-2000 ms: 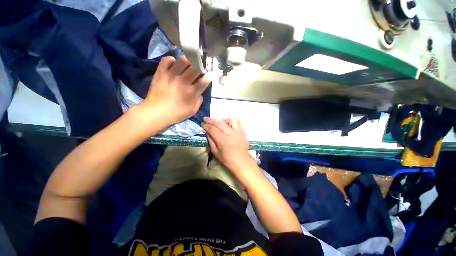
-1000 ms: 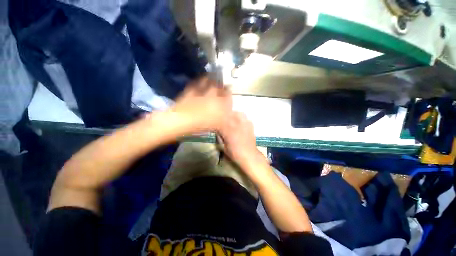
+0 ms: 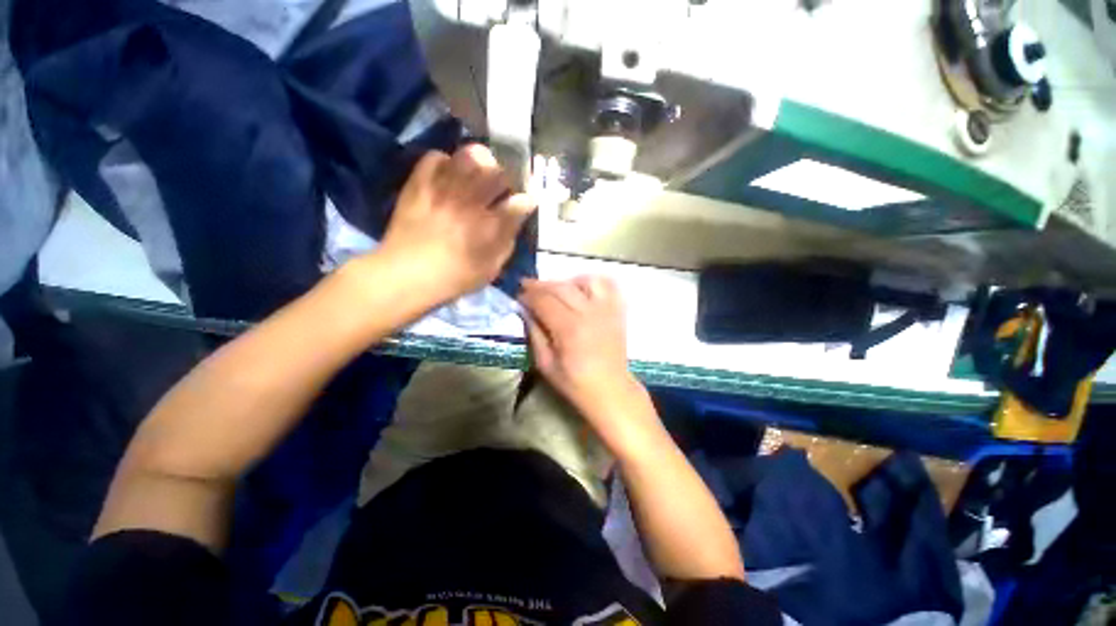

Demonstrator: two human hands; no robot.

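Observation:
The navy garment piece (image 3: 233, 159) with pale grey-blue parts lies bunched on the table left of the needle. My left hand (image 3: 459, 220) presses and pinches its edge close to the presser foot (image 3: 557, 190), fingertips beside the pale upright bar (image 3: 513, 80). My right hand (image 3: 578, 333) is just below and to the right, thumb and fingers on the garment's edge near the table's front edge. The cloth between my hands shows as a narrow navy strip. The needle tip itself cannot be made out.
The cream sewing machine head (image 3: 722, 61) with a green panel fills the upper right. A black flat pad (image 3: 783, 302) lies on the white table (image 3: 661, 287). A navy heap (image 3: 832, 526) lies below right. A yellow-orange item (image 3: 1040, 413) is at far right, beside dark cloth.
A second ago my hands were closer together and my left hand was blurred and lower. Now my left hand is farther left and up, near the foot. The camera view has shifted slightly.

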